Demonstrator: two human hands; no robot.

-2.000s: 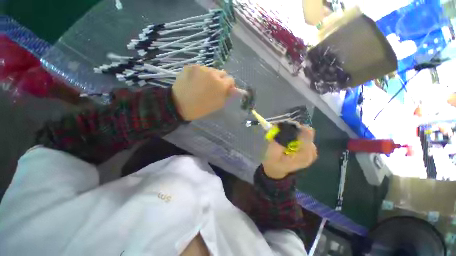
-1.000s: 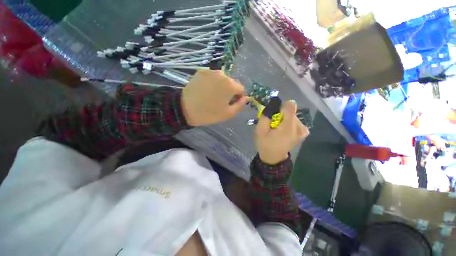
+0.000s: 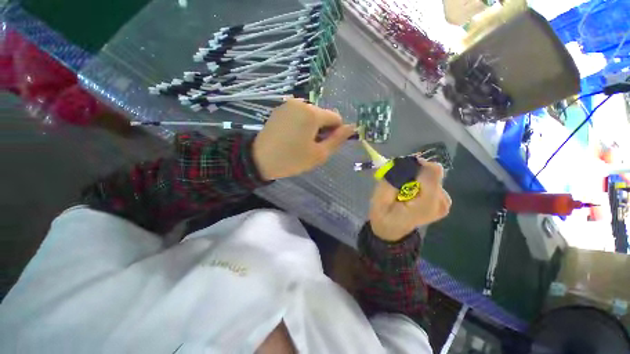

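Observation:
My left hand [image 3: 298, 138] pinches the board end of a white cable. The green circuit board [image 3: 375, 122] shows just beyond its fingertips, and the white cable [image 3: 190, 124] runs out to the left behind the wrist. My right hand [image 3: 409, 204] holds the yellow-and-black glue bottle [image 3: 402, 174]. Its pale pointed nozzle is at or very near the connector end by the left fingertips; whether they touch is unclear. Another short cable with a board [image 3: 434, 156] lies behind the bottle.
A fan of white cables with green boards [image 3: 255, 66] lies at upper left. A carton [image 3: 525, 66] with dark leads [image 3: 478, 90] stands at upper right. Red-wired parts [image 3: 421, 45] sit on the tray. A red bottle [image 3: 542, 203] and another cable [image 3: 494, 252] lie right. A black fan [image 3: 580, 333] is lower right.
Since one second ago, the green board has come into clearer view, turned flat beyond my left fingertips. My right hand and the bottle have shifted slightly right and down. The whole view has shifted slightly.

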